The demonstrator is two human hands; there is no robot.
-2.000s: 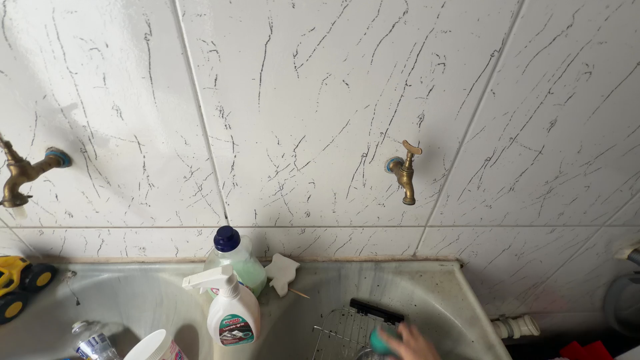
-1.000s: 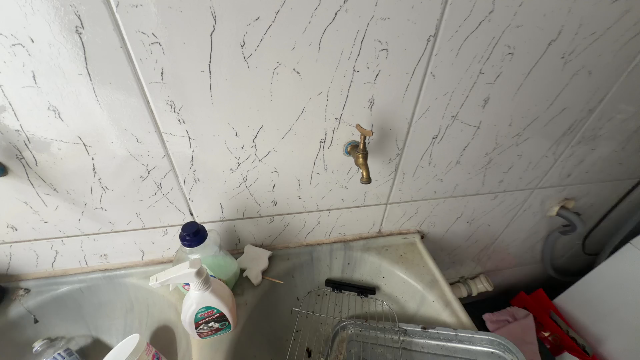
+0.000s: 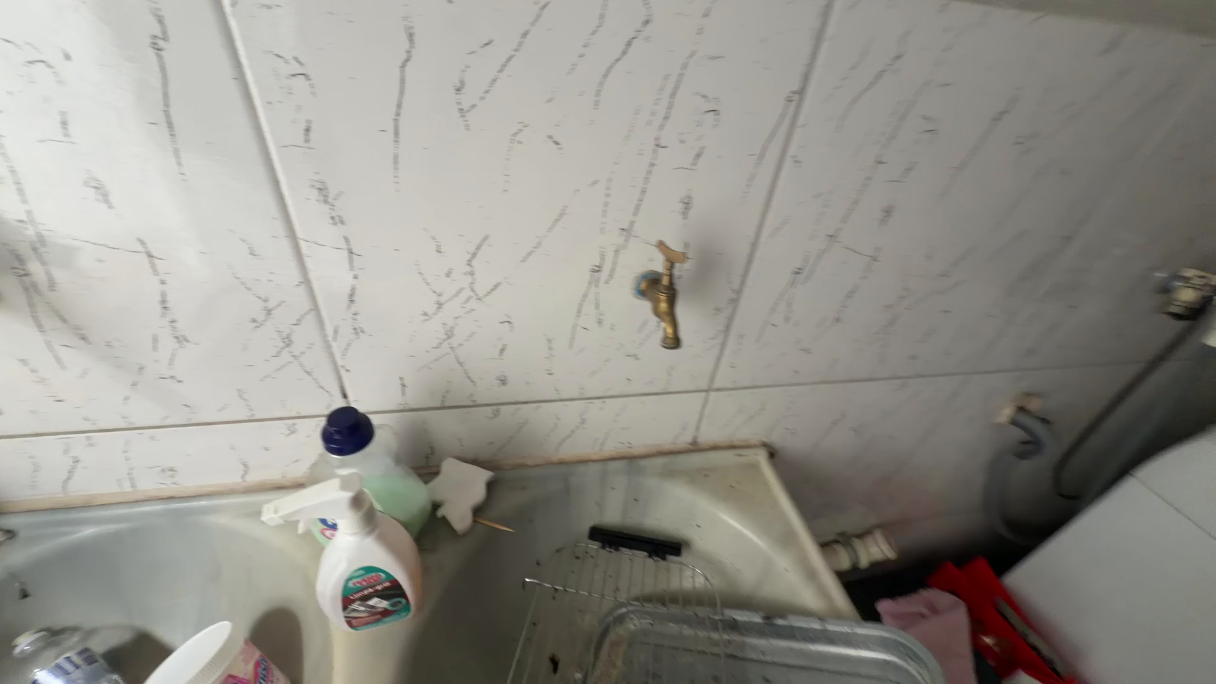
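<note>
Neither of my hands shows in the head view now. A metal tray (image 3: 760, 632) lies in the right basin at the bottom, against a wire rack (image 3: 570, 617) with a black handle piece (image 3: 635, 542). A white spray bottle (image 3: 369, 570) with a label stands on the ledge between the two basins. Behind it is a clear bottle of pale green liquid (image 3: 397, 494) with a dark blue cap. A white piece of sponge or foam (image 3: 460, 494) and a thin wooden stick (image 3: 495, 525) are beside the bottles. A brass tap (image 3: 665, 302) juts from the tiled wall.
The left basin (image 3: 190, 551) holds a white tub (image 3: 214, 655) and a clear plastic bottle (image 3: 62, 660). Right of the sink are a white pipe fitting (image 3: 860, 549), a pink cloth (image 3: 929, 622), a red object (image 3: 988, 594), a grey hose (image 3: 997, 484) and a white surface (image 3: 1130, 570).
The hand seen over the right basin two seconds ago, near a teal item, is out of view. The metal tray has come into sight there. The view has shifted right.
</note>
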